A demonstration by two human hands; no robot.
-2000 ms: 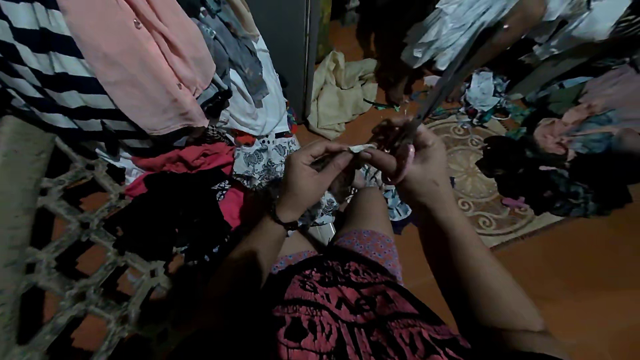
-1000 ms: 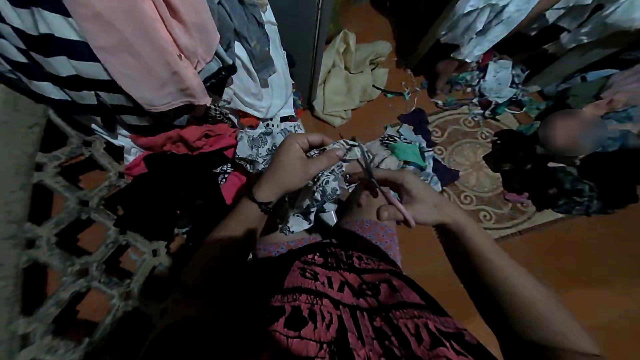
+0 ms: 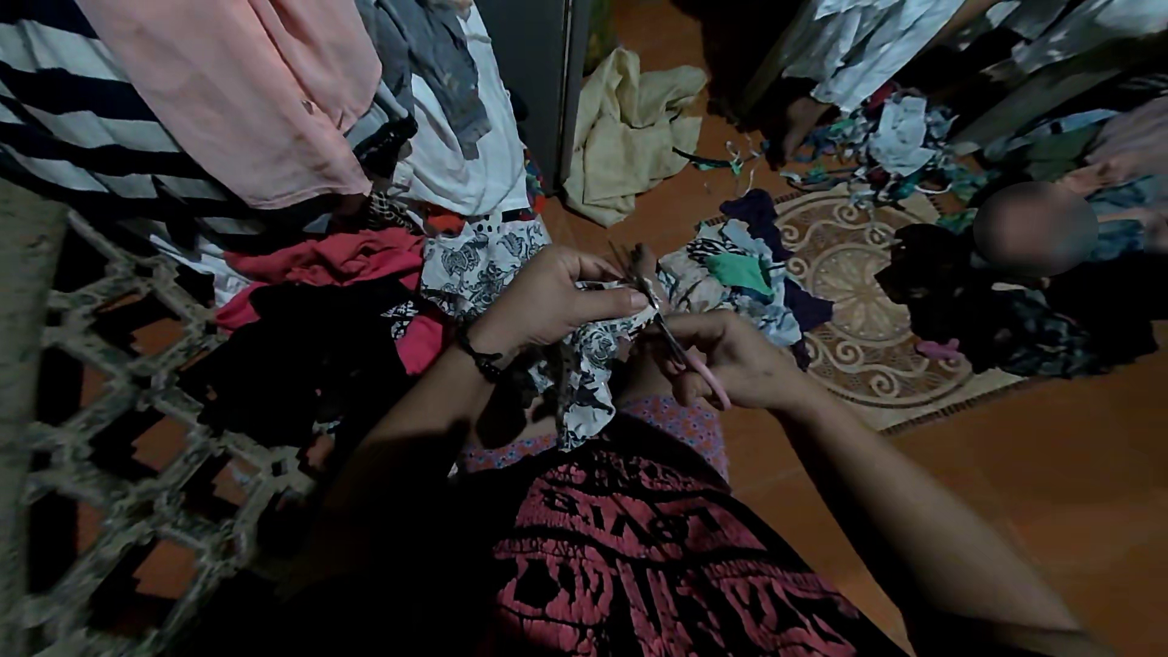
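My left hand (image 3: 557, 297) pinches a black-and-white floral cloth (image 3: 593, 365) that hangs down over my lap. Scissors with pink handles (image 3: 698, 365) are in my right hand (image 3: 730, 356), their blades at the cloth's upper edge beside my left fingertips. Whether the blades are parted is hard to tell. More cloth with a similar floral print (image 3: 484, 260) lies behind my left hand. Just beyond my right hand is a heap of scraps (image 3: 730, 265), with white, green and purple pieces.
Hung clothes (image 3: 246, 100) and black cloth (image 3: 301, 356) are at the left, near a lattice (image 3: 146, 511). A beige cloth (image 3: 630, 137) lies on the tiled floor. On the right, a patterned mat (image 3: 849, 283) bears dark clothes (image 3: 967, 301); another person (image 3: 1036, 228) is partly visible beside it.
The scissors, pointing up and away from the cloth two seconds ago, now have their blades at it. My right hand has come lower, and the scrap heap behind it has come into view.
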